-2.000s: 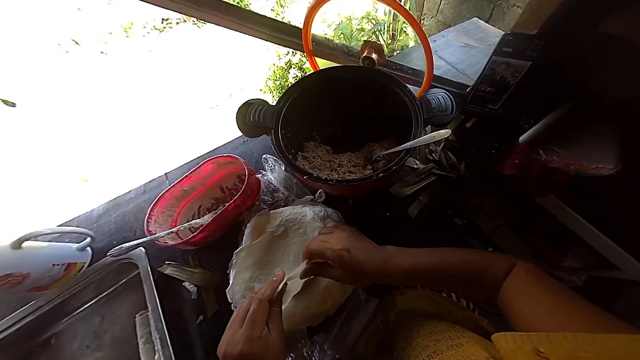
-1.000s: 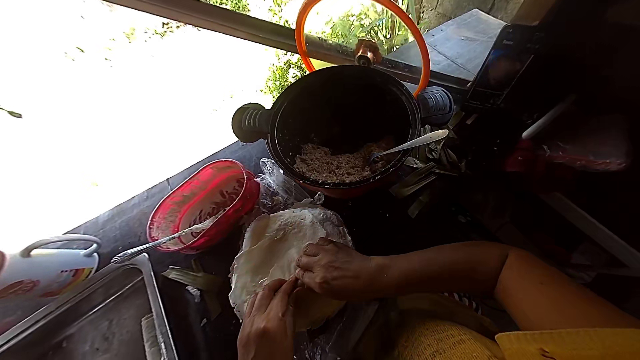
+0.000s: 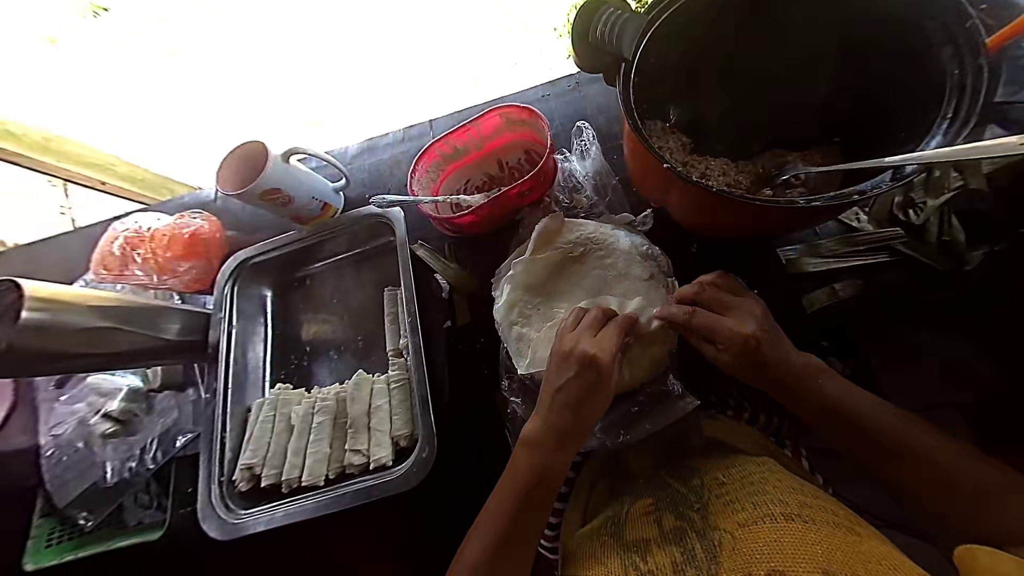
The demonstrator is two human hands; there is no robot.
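Observation:
A stack of thin round spring roll wrappers [image 3: 576, 264] lies on clear plastic in front of me. My left hand [image 3: 588, 352] presses its fingertips on the near part of the top wrapper, along a folded ridge. My right hand [image 3: 720, 320] pinches the right end of that fold between thumb and fingers. What lies inside the fold is hidden. To the left, a steel tray [image 3: 424, 400] holds a row of several rolled wrappers [image 3: 320, 432]. Up to the right, a dark pot [image 3: 648, 172] contains crumbly filling [image 3: 712, 170] and a spoon [image 3: 904, 157].
A red plastic container [image 3: 540, 180] stands behind the wrappers, a spoon [image 3: 432, 200] across its rim. Further left are a white mug [image 3: 292, 192], an orange bundle in plastic [image 3: 160, 250], a metal cylinder [image 3: 104, 328] and a green basket [image 3: 96, 544]. Leaf strips [image 3: 848, 244] lie below the pot.
The view has swung left, bringing the whole tray and its rolls into sight. My right hand has shifted from the middle of the wrapper to the fold's right end, and my hands are further apart.

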